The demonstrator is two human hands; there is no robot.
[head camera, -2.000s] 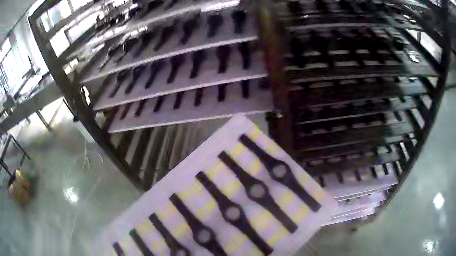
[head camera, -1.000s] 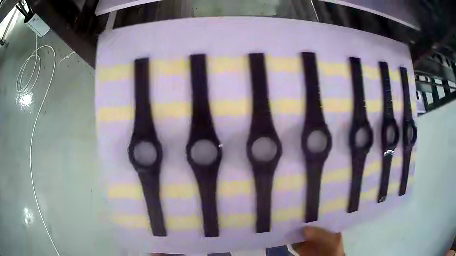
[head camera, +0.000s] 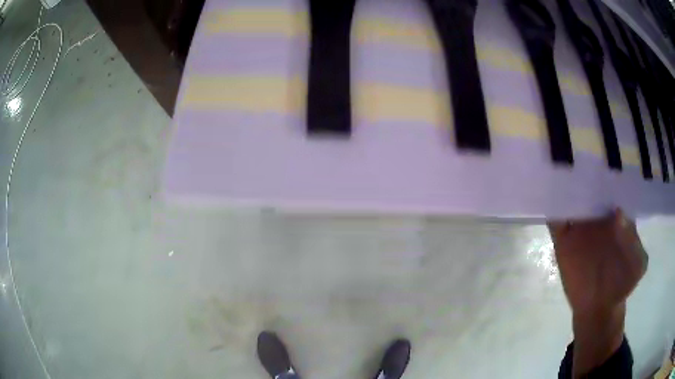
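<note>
A lilac-looking carrier board (head camera: 355, 174) fills the upper part of the view, its near edge towards me. Several black watch straps (head camera: 329, 89) lie across it in a row over pale yellow stripes (head camera: 244, 92). The upper parts of the straps and board are cut off by the top edge. My right hand (head camera: 601, 259) is under the board's near edge at the right and grips it; its fingers are partly hidden by the board. My left hand is not in view.
A dark rack post (head camera: 144, 52) stands at the upper left, beside the board. A thin white cable (head camera: 18, 155) lies coiled and trailing on the shiny floor (head camera: 96, 244) at left. My two shoes (head camera: 275, 354) show at the bottom.
The board has moved up and nearer, so its far part is now out of the picture. More of my right hand and wrist shows, further right. The floor and shoes have come into view.
</note>
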